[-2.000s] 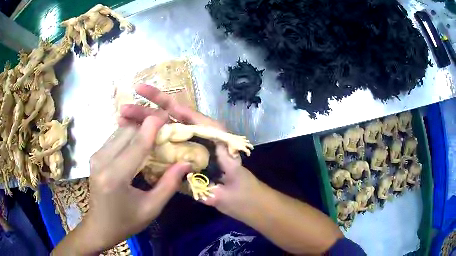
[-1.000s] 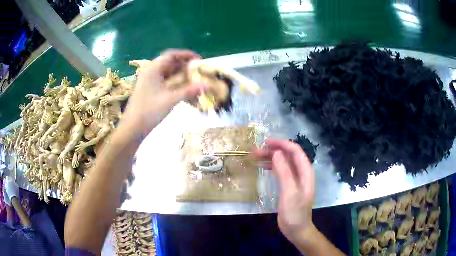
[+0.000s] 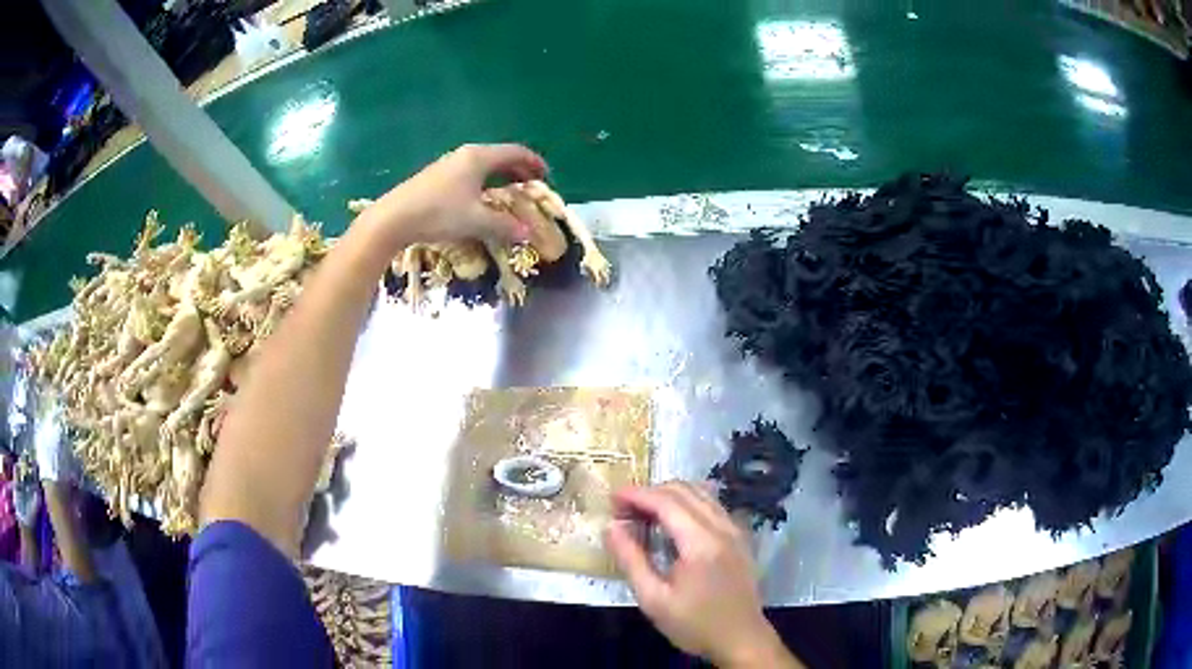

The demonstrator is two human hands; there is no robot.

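Observation:
My left hand (image 3: 473, 196) holds a tan torso (image 3: 539, 225) with black material under it at the table's far edge, beside another joined torso (image 3: 458, 268). My right hand (image 3: 693, 569) is low over the right edge of the cardboard pad (image 3: 575, 549), fingers loosely curled and apart, with nothing visible in it. A whitish glue dish (image 3: 528, 476) sits on the pad. Thin pale sticks (image 3: 595, 456) lie behind it. A single black ragged ring (image 3: 761, 473) lies right of the pad, behind my right hand.
A heap of tan torsos (image 3: 170, 366) is at left, partly behind my left arm. A large heap of black rings (image 3: 967, 366) is at right. The green conveyor (image 3: 628, 118) runs beyond the table. A tray of torsos (image 3: 1020, 621) is lower right. Another person's arm (image 3: 66, 523) shows lower left.
The torso, first held in both hands near me, is now at the far edge in my left hand. My right hand has separated from it and moved down beside the pad. The view has shifted.

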